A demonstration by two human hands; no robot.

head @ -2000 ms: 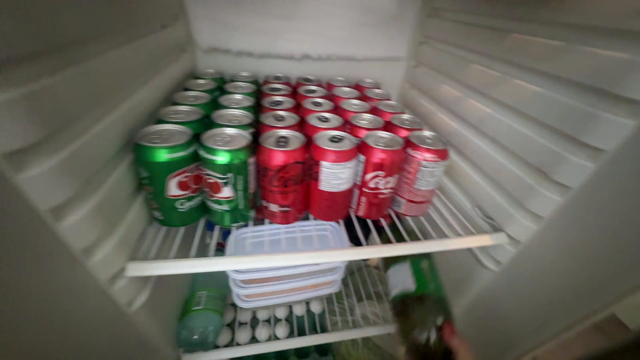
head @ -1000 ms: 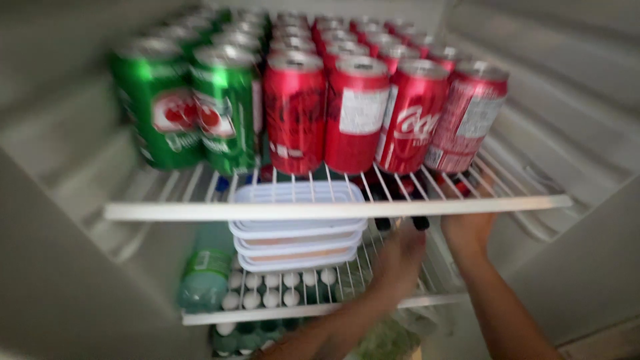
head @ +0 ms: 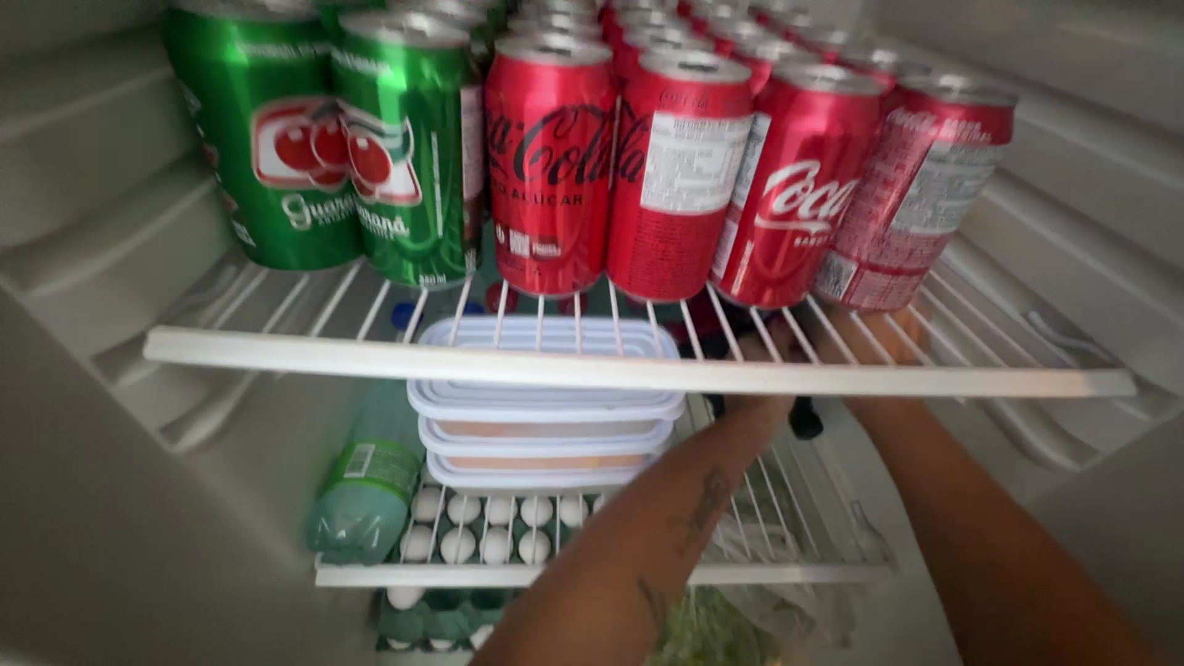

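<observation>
Both my arms reach into the fridge under the upper wire shelf [head: 638,373], at its right side. Bars and red soda cans [head: 791,185] above partly hide the hands. My left hand [head: 758,356] is beside dark bottle necks right of the stacked lidded containers [head: 546,398]; its fingers are hidden. My right hand [head: 879,338] is just to the right, blurred behind the bars, near the fridge's right wall. What either hand holds, if anything, does not show. Green soda cans [head: 407,157] stand at the left of the upper shelf.
A green plastic bottle [head: 365,499] leans at the left of the lower wire shelf [head: 601,575]. White eggs [head: 458,544] in a tray are seen through the bars near the containers. Leafy greens in plastic [head: 708,629] lie below. Ribbed fridge walls [head: 1045,213] flank the shelves.
Two seconds ago a hand was at a dark green bottle at the lower right; now both arms reach deep beneath the upper shelf. The view has moved closer to the cans.
</observation>
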